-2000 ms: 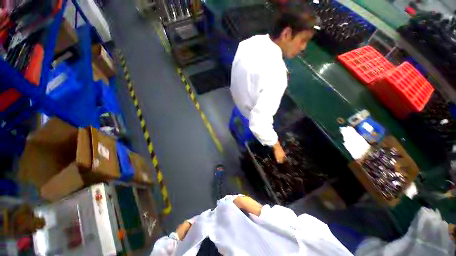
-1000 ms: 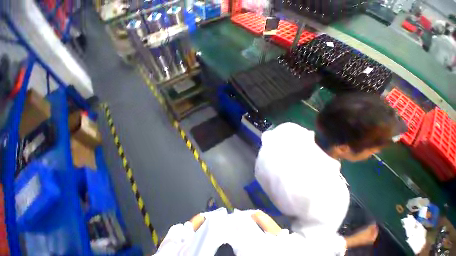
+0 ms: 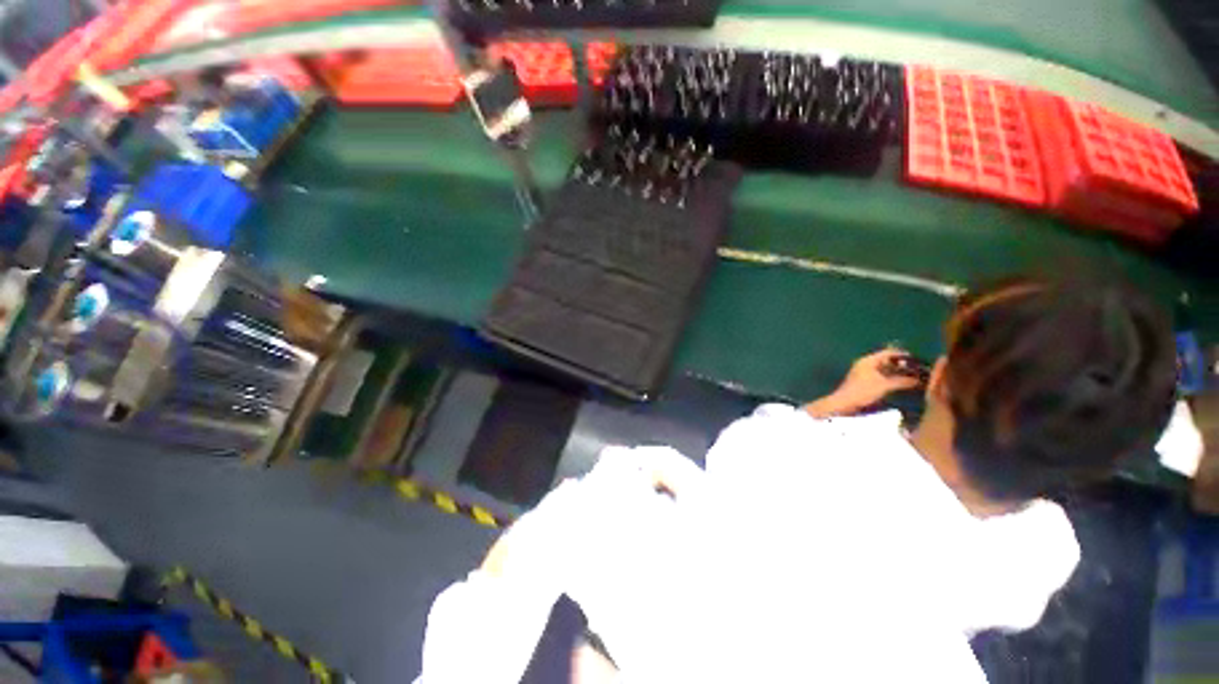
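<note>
A stack of black trays [image 3: 608,287] lies on the green bench [image 3: 802,314] in front of me, with small parts with upright wires at its back end. My white sleeves at the bottom merge with another person's white coat. A small blurred patch of skin shows at the bottom edge, and a trace at the left sleeve. I cannot tell which hand is which, or whether they hold anything. The other person's hand [image 3: 862,384] holds a small dark thing over the bench.
A person [image 3: 856,535] in white stands close at the right. Filled black trays [image 3: 822,100] and red-orange trays [image 3: 976,134] line the back of the bench. A phone-like device [image 3: 499,103] stands on an arm. Shiny cylinders [image 3: 241,350] are at left; yellow-black tape [image 3: 247,621] marks the floor.
My view has swung towards the bench, and the black tray stack is now nearer. The other person's hand has come up from low beside the bench to over it.
</note>
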